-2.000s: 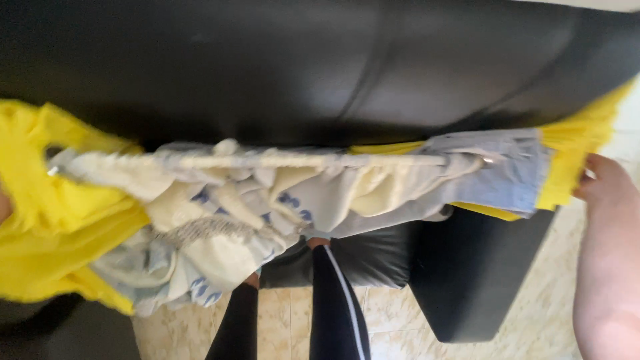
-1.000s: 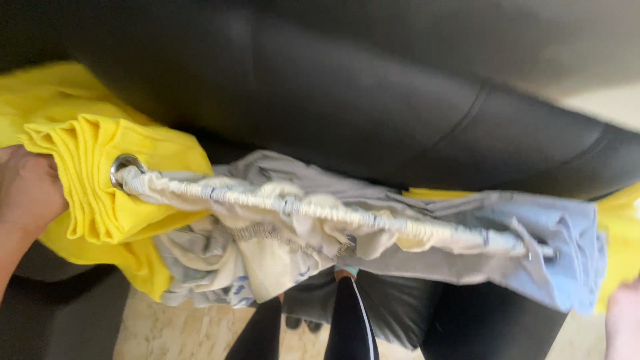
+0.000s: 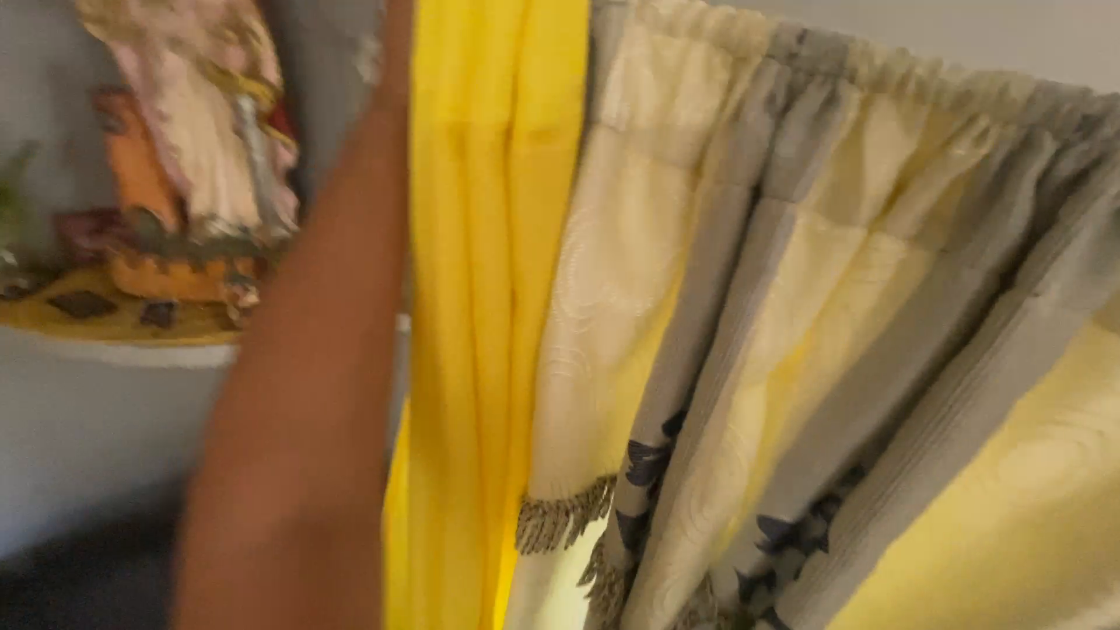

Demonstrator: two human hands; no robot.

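A yellow curtain panel (image 3: 490, 262) hangs in long folds at the centre-left. Beside it on the right, a cream and grey valance (image 3: 744, 219) with dark leaf shapes and brown fringe is gathered along its top edge. My left forearm rises along the left side of the yellow panel, and the hand is cut off above the frame. Out of view too is my right hand. The curtain rod is hidden inside the gathered fabric.
At the left, a robed figurine (image 3: 210, 114) with an orange castle-like base stands on a round-edged wall shelf (image 3: 114, 332), close to my forearm. Some greenery shows at the far left edge. A dark shape lies below the shelf.
The curtains, earlier gathered low over black leather furniture, now hang upright before me. My left arm has gone up. The view has swung from the floor to the wall.
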